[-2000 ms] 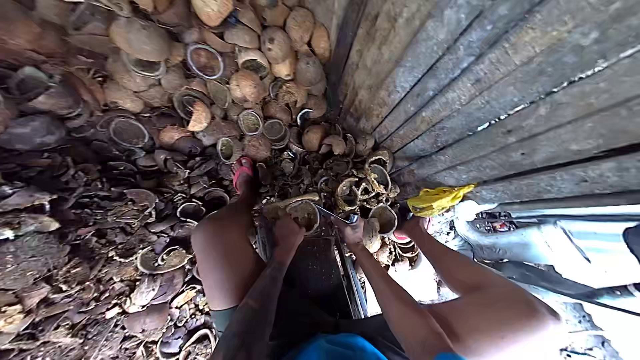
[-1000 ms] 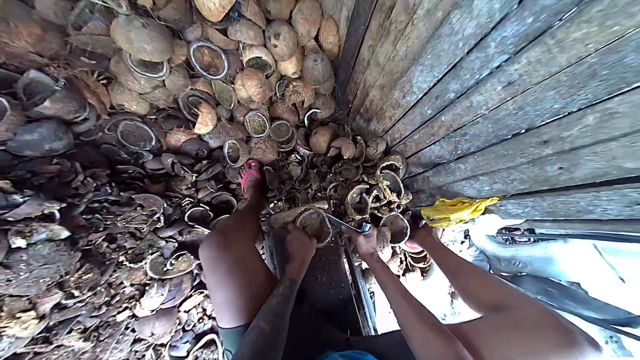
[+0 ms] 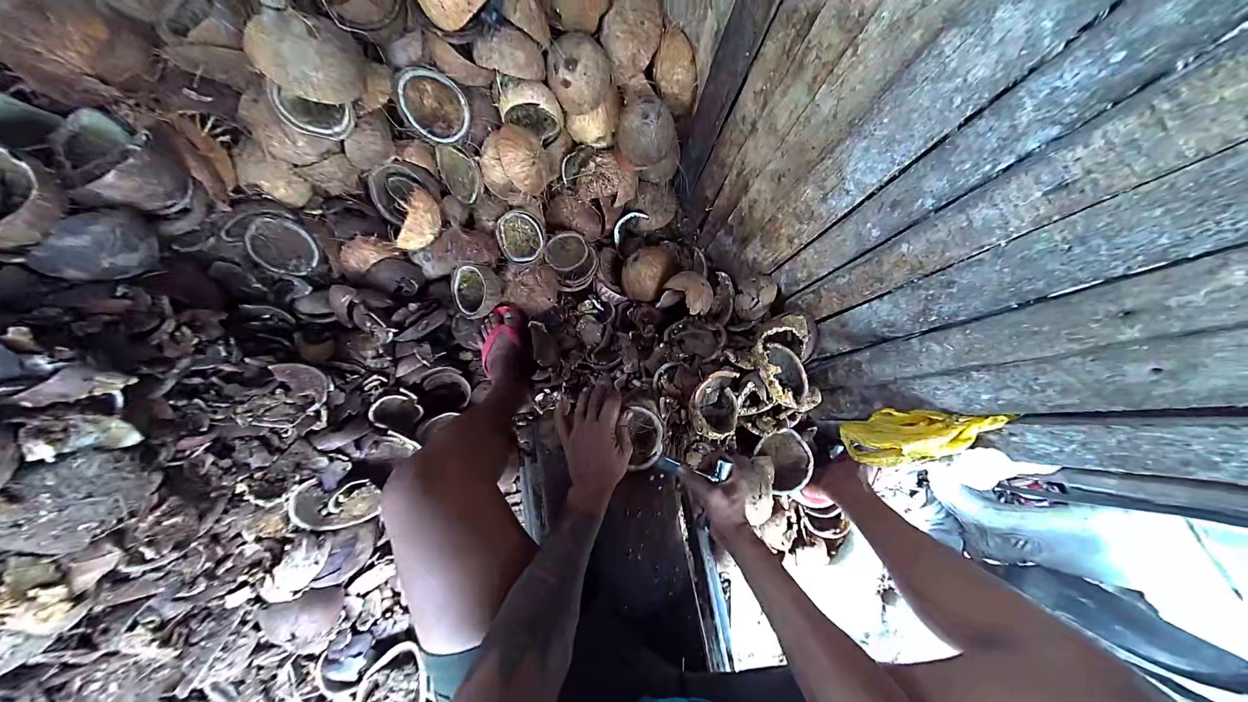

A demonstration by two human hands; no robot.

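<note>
My left hand (image 3: 595, 444) rests with its fingers spread on the far end of a dark wooden board (image 3: 639, 556) between my legs. Beside its fingertips, on the right, lies a coconut shell half (image 3: 643, 437) with its hollow showing. My right hand (image 3: 721, 497) is closed around a metal tool (image 3: 670, 466), whose flat tip points toward that shell; the tool's exact kind is hard to tell. Just right of this hand is another open coconut shell half (image 3: 786, 461), tilted on its side.
Whole and halved coconuts (image 3: 512, 161) are heaped at the back left. Broken shell pieces (image 3: 292, 390) cover the ground on the left. A plank wall (image 3: 975, 244) stands on the right, with a yellow plastic bag (image 3: 912, 436) at its foot. My sandalled foot (image 3: 504, 341) is among the shells.
My left hand was gripping a coconut shell half; it now lies flat with fingers spread, left of a shell half. My right hand keeps hold of the tool.
</note>
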